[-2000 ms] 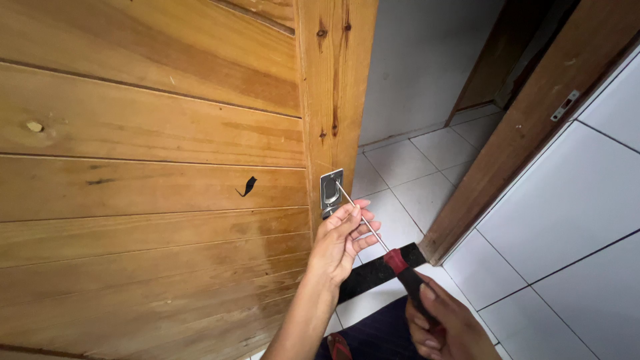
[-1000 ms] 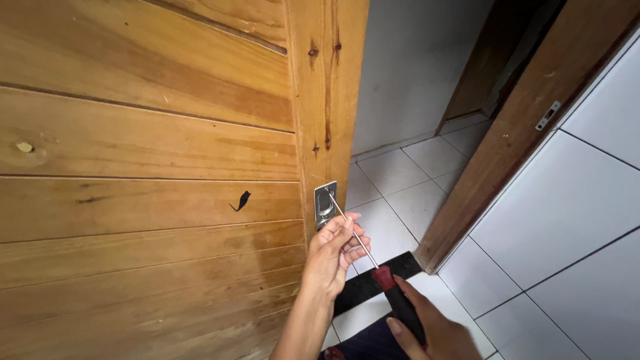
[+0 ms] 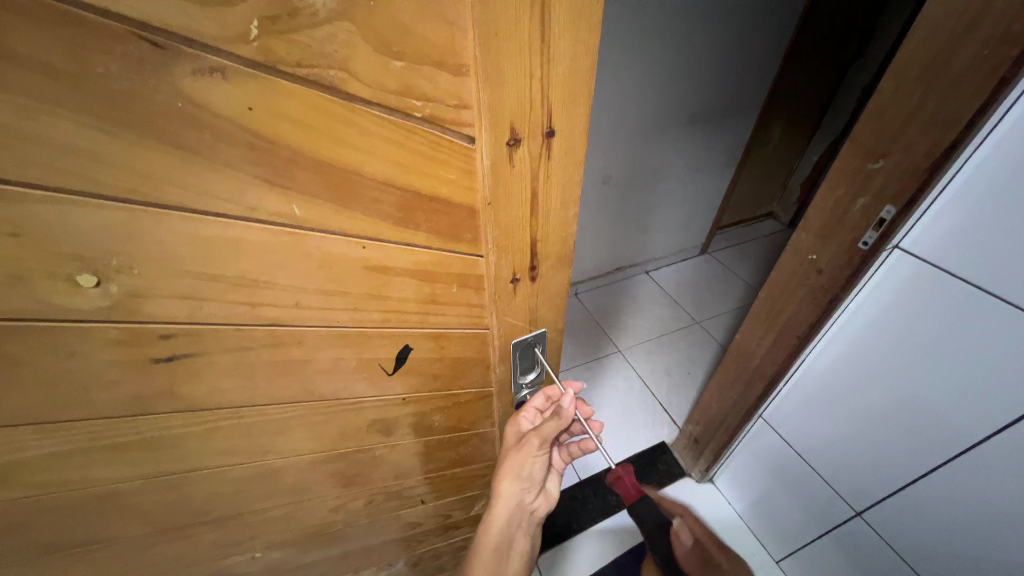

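A screwdriver with a red and black handle and a long metal shaft slants up to the left. Its tip meets the upper part of a metal lock plate on the edge stile of a wooden door. My left hand steadies the shaft between thumb and fingers, just below the plate. Around the handle, at the lower right, my right hand is closed; part of it is cut off by the frame's bottom edge. A round metal part below the plate is partly hidden by my left fingers.
A wooden door frame with a metal strike plate rises on the right, beside a white tiled wall. A dark threshold crosses the doorway, with white floor tiles beyond. A black mark is on the door.
My right hand has shifted its hold on the screwdriver's handle. My left hand stays at the shaft, and the tip stays at the lock plate.
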